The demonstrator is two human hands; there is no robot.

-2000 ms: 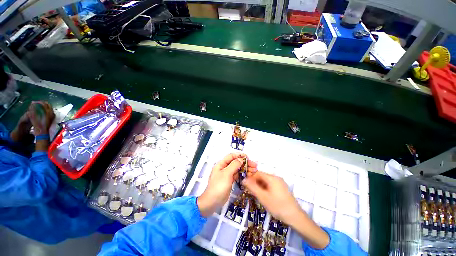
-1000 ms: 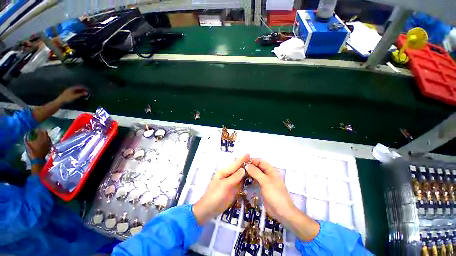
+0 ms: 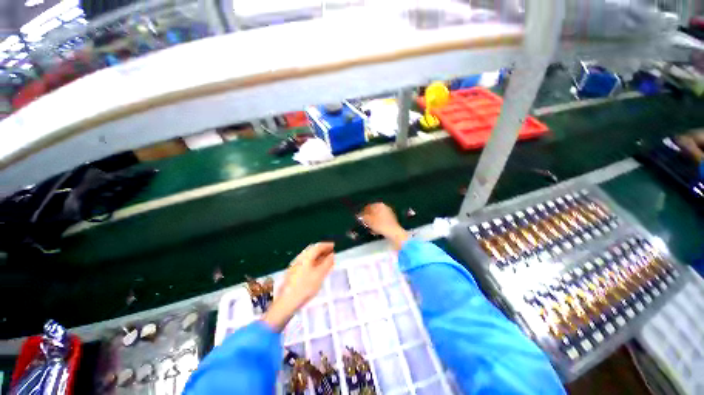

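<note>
My right hand (image 3: 380, 220) reaches over the green conveyor belt (image 3: 301, 208), fingers pointing down-left beside small dark parts; it is blurred, and whether it grips one is unclear. My left hand (image 3: 305, 278) is above the upper left of the white compartment tray (image 3: 390, 332), fingers close together; no held part shows. Flex circuit modules (image 3: 328, 374) with amber tails and dark ends lie clustered at the tray's near left. A few more modules (image 3: 258, 291) lie at its far left corner.
Clear blister trays with rows of flex modules (image 3: 575, 266) stand right. A blister tray of round modules (image 3: 150, 359) and a red basket (image 3: 68, 362) are at lower left. A grey metal post (image 3: 506, 127) and shelf cross the upper view.
The view has turned right. My hands have parted: my right hand has moved out over the belt, my left hand stays above the tray. The part between my fingertips no longer shows.
</note>
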